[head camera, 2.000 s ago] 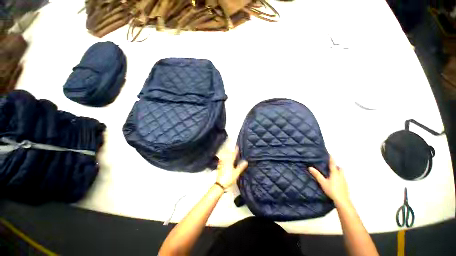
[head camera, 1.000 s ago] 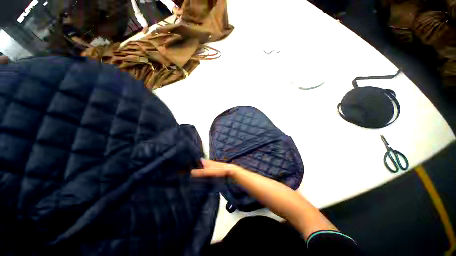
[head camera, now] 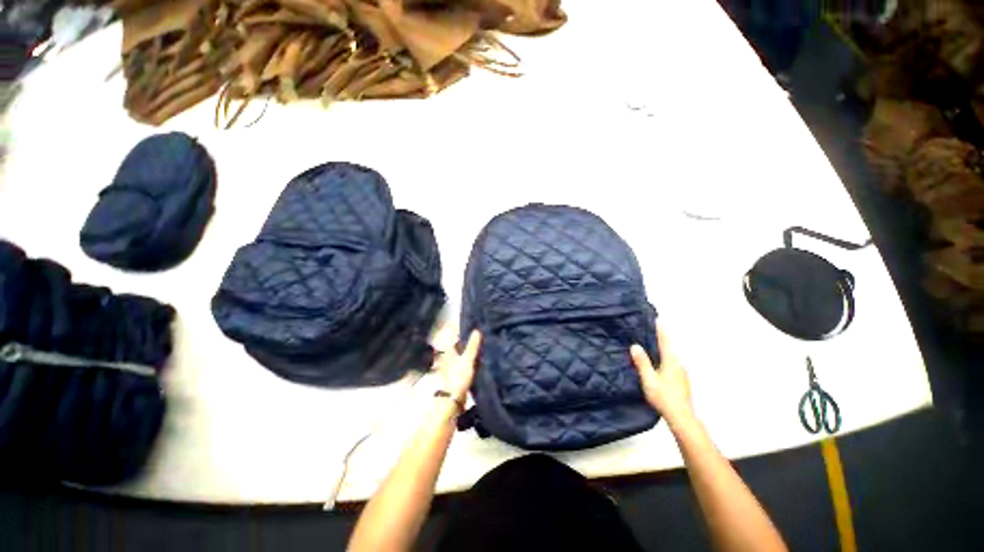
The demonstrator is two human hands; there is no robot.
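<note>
A navy quilted backpack [head camera: 561,323] lies flat on the white table in front of me, its front pocket facing up. My left hand [head camera: 458,372] holds its left side and my right hand [head camera: 660,377] holds its lower right side, thumbs on top. The fingers under the edges are partly hidden. Another navy quilted pile [head camera: 324,280], seemingly more than one backpack, lies just left of it.
A smaller navy backpack [head camera: 153,203] and a tied navy bundle [head camera: 81,377] lie at left. Brown bags [head camera: 302,49] are heaped at the back. A black roll [head camera: 798,293] and scissors [head camera: 819,404] lie at right. A pale strip [head camera: 345,471] lies near the front edge.
A second ago a large backpack filled the left of view with my right hand against it. Now it is on the left pile, and both hands hold the backpack in front.
</note>
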